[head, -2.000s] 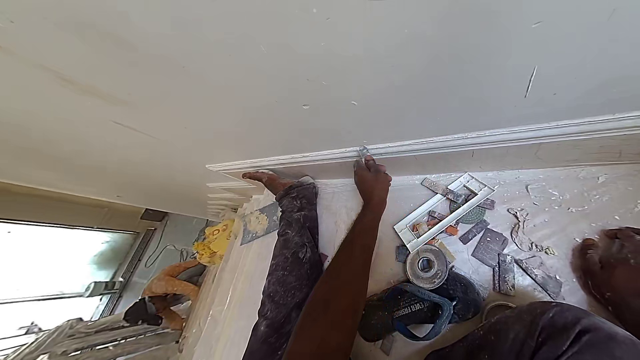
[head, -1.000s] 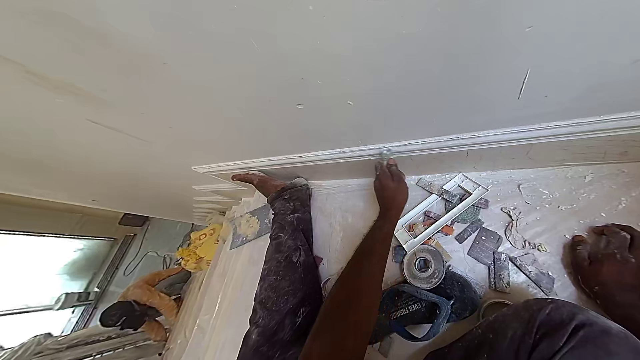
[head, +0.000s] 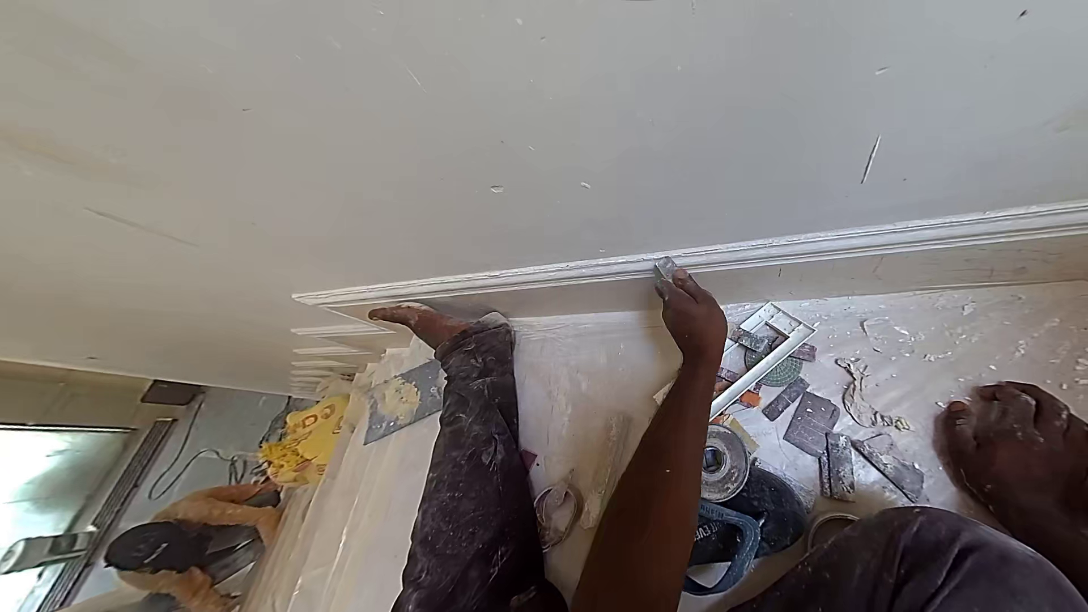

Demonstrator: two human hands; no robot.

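My right hand (head: 693, 314) pinches a small grey block (head: 665, 269), perhaps an abrasive piece, against the white grooved skirting moulding (head: 544, 274) at the foot of a pale wall (head: 476, 127). Its fingertips point up toward the wall, with the forearm crossing the floor between my legs. Just right of the wrist lies a white plastic frame (head: 786, 348) over a round green mesh-like disc (head: 780, 367) and several dark flat pieces (head: 812, 422). My left hand is out of view.
Beside the forearm are a round metal-coloured roll or disc (head: 724, 461) and a dark sandal with a blue strap (head: 746, 544). A putty-smeared plate (head: 404, 401) rests on steps descending left, near a yellow bag (head: 308, 438). A person in a dark cap (head: 157, 546) bends below. My bare feet flank the work area.
My right hand has slid rightward along the moulding with the small block, coming nearer the white frame. The person below has shifted posture.
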